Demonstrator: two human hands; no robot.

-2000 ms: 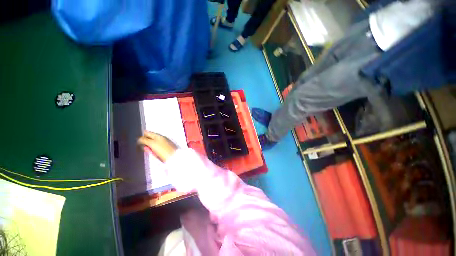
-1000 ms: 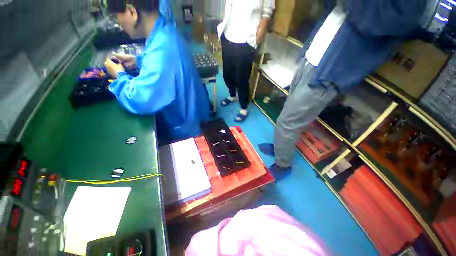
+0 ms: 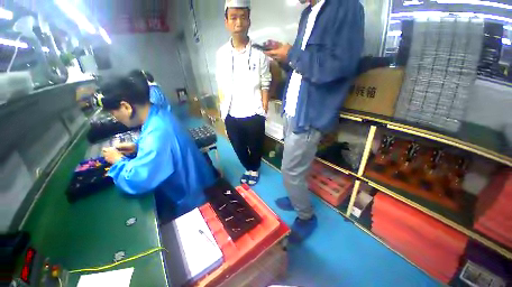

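Neither of my hands is in the picture. Nearest in front of me is the green bench [image 3: 90, 235], with a white paper sheet [image 3: 105, 278] cut off by the bottom edge. A yellow cord [image 3: 120, 261] runs beside the sheet to the bench edge. Two small grey patterned discs, one farther [image 3: 131, 221] and one nearer [image 3: 119, 256], lie on the green mat. A red crate top [image 3: 264, 228] beside the bench bears white papers [image 3: 197, 244] with a small dark mark or object on them. It also bears a black tray [image 3: 234, 211] with thin bright strips in its pockets.
A power supply [image 3: 35, 268] with red digits stands at lower left. A person in a blue smock [image 3: 163, 151] works at the bench by a black tray [image 3: 88, 180]. Two people stand in the aisle, in white [image 3: 241, 78] and dark blue [image 3: 328, 50]. Shelves [image 3: 415, 196] line the right.
The view has lifted and swung up from the bench and crate. The hand on the papers two seconds ago and the pink sleeve are out of view. The standing people now show higher up.
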